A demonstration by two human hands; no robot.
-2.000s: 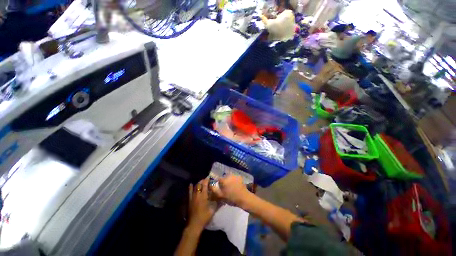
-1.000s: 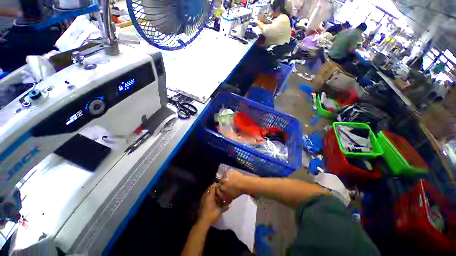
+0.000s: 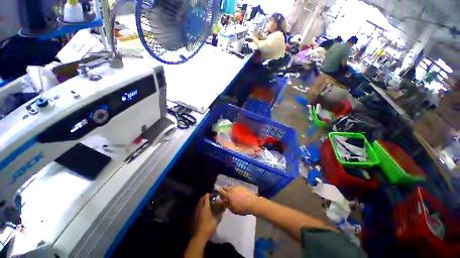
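Note:
My left hand (image 3: 204, 217) and my right hand (image 3: 241, 199) meet low in the picture, below the table's front edge. Between their fingers is a small dark, shiny object (image 3: 217, 202), partly covered and too blurred to name; it may be a bottle top. My left hand is around its left side. My right fingers are on its upper right. A pale flat piece (image 3: 237, 233) lies behind and below the hands.
The white sewing machine (image 3: 126, 113) stands left, with a black pad (image 3: 83, 160) on its bed and scissors (image 3: 182, 118) beyond. A blue basket (image 3: 252, 164) is just past the hands. A fan (image 3: 176, 27), other baskets and two people are farther off.
The view has shifted, showing more of the fan. My hands stay together, and the dark object between them shows more clearly than before.

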